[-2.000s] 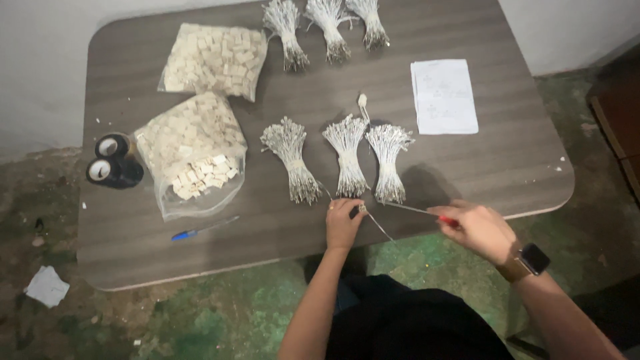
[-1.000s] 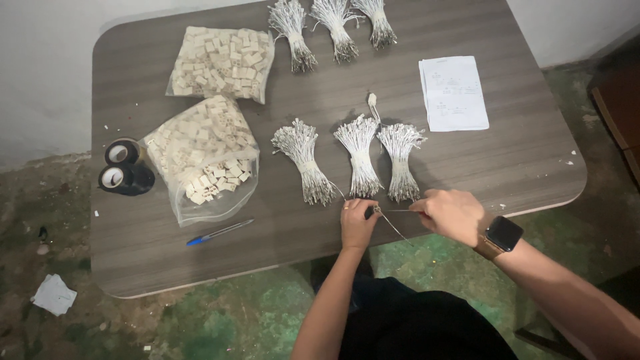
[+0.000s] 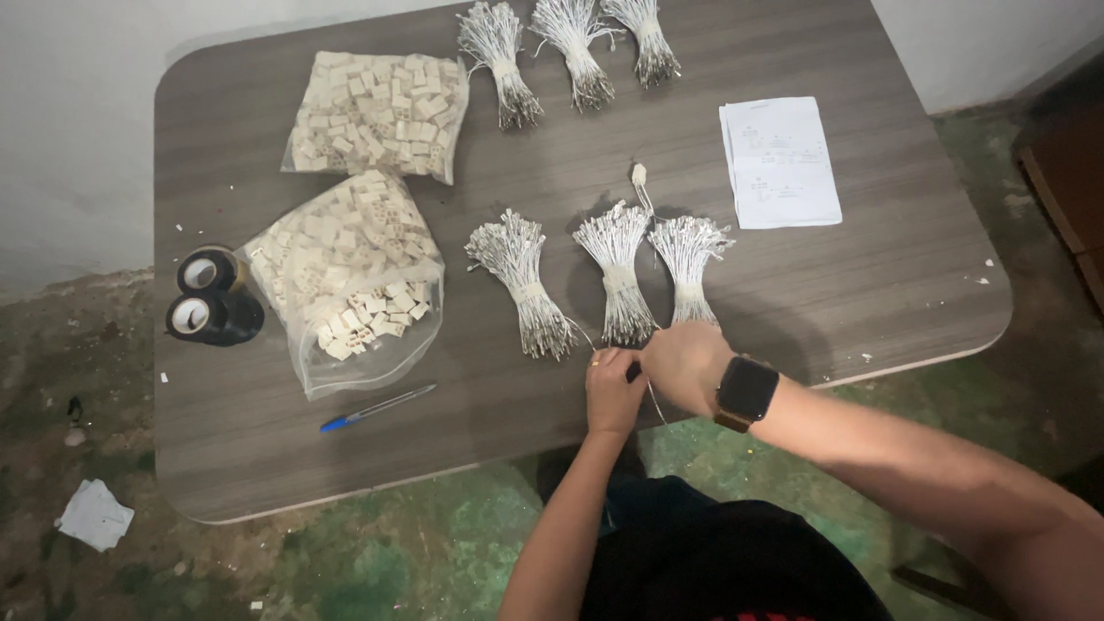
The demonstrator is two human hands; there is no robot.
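My left hand, at the table's front edge, pinches thin white wire whose end trails down past the edge; a small dark thing shows between its fingers. My right hand, with a watch on the wrist, is closed against the left fingertips; what it holds is hidden. Just beyond the hands lie tied bundles of white wires: a left one, a middle one and a right one, whose lower end my right hand covers. A small white connector on wires lies behind them.
More wire bundles lie at the back edge. Two clear bags of white connectors, one at the back and one open in front, are at left, with black tape rolls and a blue-capped pen. Papers lie right.
My right hand has moved left to meet my left hand. Two seconds ago it held a red-handled tool with a thin shaft, now not visible. My left hand stays near the front edge.
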